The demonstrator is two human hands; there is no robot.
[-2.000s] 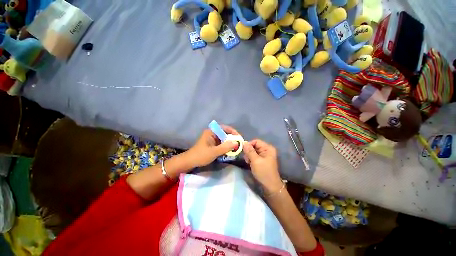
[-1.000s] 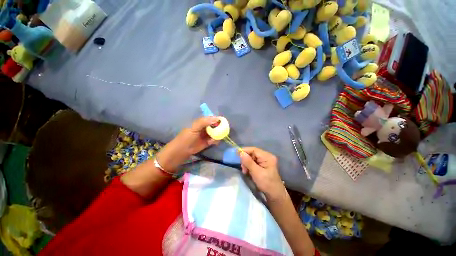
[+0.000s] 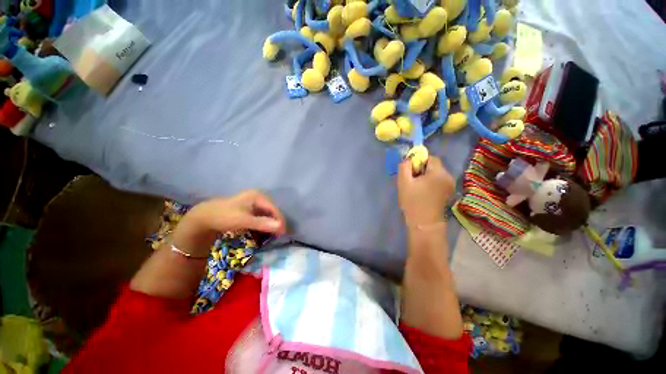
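Note:
Blue plush bands with yellow padded ends (image 3: 422,99) lie in a large heap at the back of the table, several with blue tags. My right hand (image 3: 426,188) is closed at the heap's front edge, its fingertips against a yellow end (image 3: 417,158) beside a blue tag (image 3: 393,161); whether it grips this end is unclear. My left hand (image 3: 245,216) is over the table's front edge, thumb and fingertips close together; no plush piece shows in it, and a small dark shape beneath the fingertips is unclear.
A doll (image 3: 548,197) lies on striped cloth (image 3: 485,186) at the right, near a red-and-black box (image 3: 564,98). A pale carton (image 3: 102,50) and other plush toys stand far left. A white thread (image 3: 179,138) lies on the table. Bins of small pieces (image 3: 226,257) sit below.
My hands have moved apart, the right forward to the heap, the left back and leftward. The piece they worked on no longer shows between them. The silver tool is out of sight. The view has shifted.

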